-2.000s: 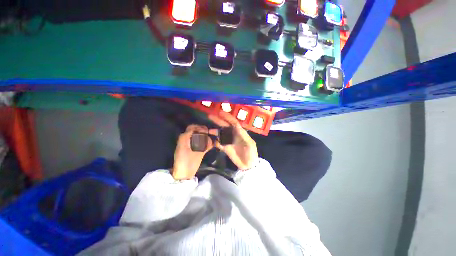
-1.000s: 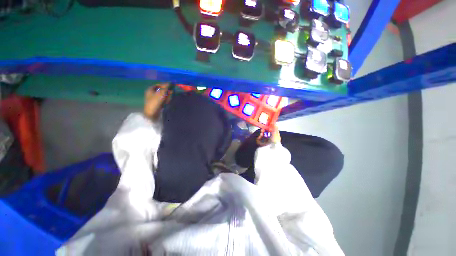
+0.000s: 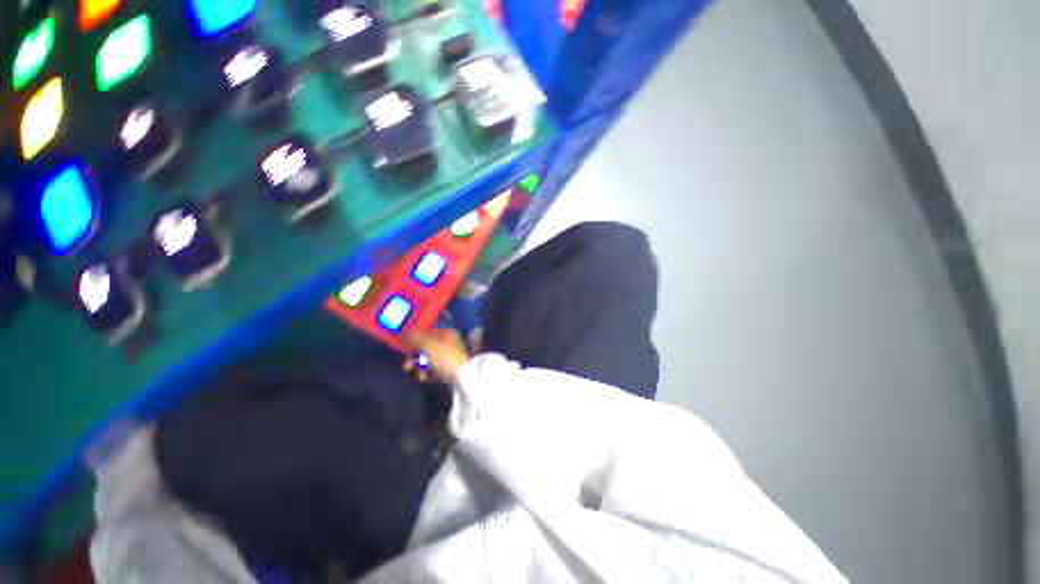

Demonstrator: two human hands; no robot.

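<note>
My right hand is small and slightly blurred at the near corner of the red-orange watch tray. Its fingers are closed on a small dark smartwatch unit with a small bright light. The tray sticks out from under the shelf edge over my lap, with several watches lit white, blue and green in its pockets. My left hand is not visible; only its white sleeve shows at the lower left, by the shelf edge.
Rows of lit smartwatch units stand on the green shelf above the tray. A blue shelf beam crosses in front of my knees, and a blue upright stands at the top. Grey floor lies to the right.
The view has swung and tilted, so the shelf now slopes. My left hand has gone out of sight. My right hand is still by the tray corner, with the small unit.
</note>
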